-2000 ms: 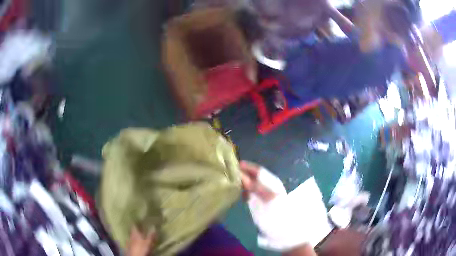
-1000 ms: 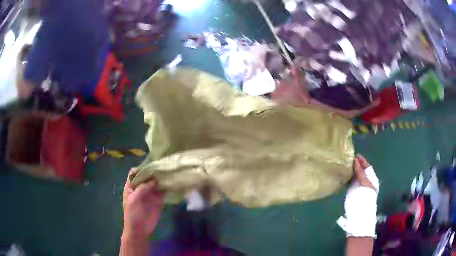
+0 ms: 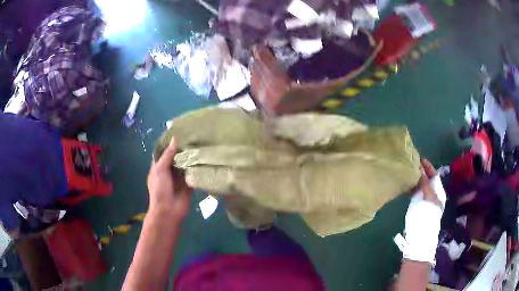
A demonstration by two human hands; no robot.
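An olive-green woven sack (image 3: 301, 170) is stretched sideways above the floor in front of me, its mouth folded and nearly closed along the top. My left hand (image 3: 166, 183) grips its left end, thumb on top and fingers partly hidden behind the cloth. My right hand (image 3: 425, 196), wrapped in a white covering over palm and wrist, holds the sack's right edge, its fingers partly hidden. A small white label (image 3: 209, 206) shows below the sack's left part.
A brown container (image 3: 277, 91) with dark purple fabric and a plaid heap (image 3: 250, 20) lie beyond the sack. A person in blue (image 3: 27, 165) is at left by a red-orange stool (image 3: 85, 166) and red carton (image 3: 74, 250). Yellow-black tape (image 3: 355, 88) crosses the green floor. Garment pieces lie at right.
The view has swung round from the carton side toward the plaid heap. The sack's wide-open mouth has narrowed and folded. My left hand has moved up along the sack's left end.
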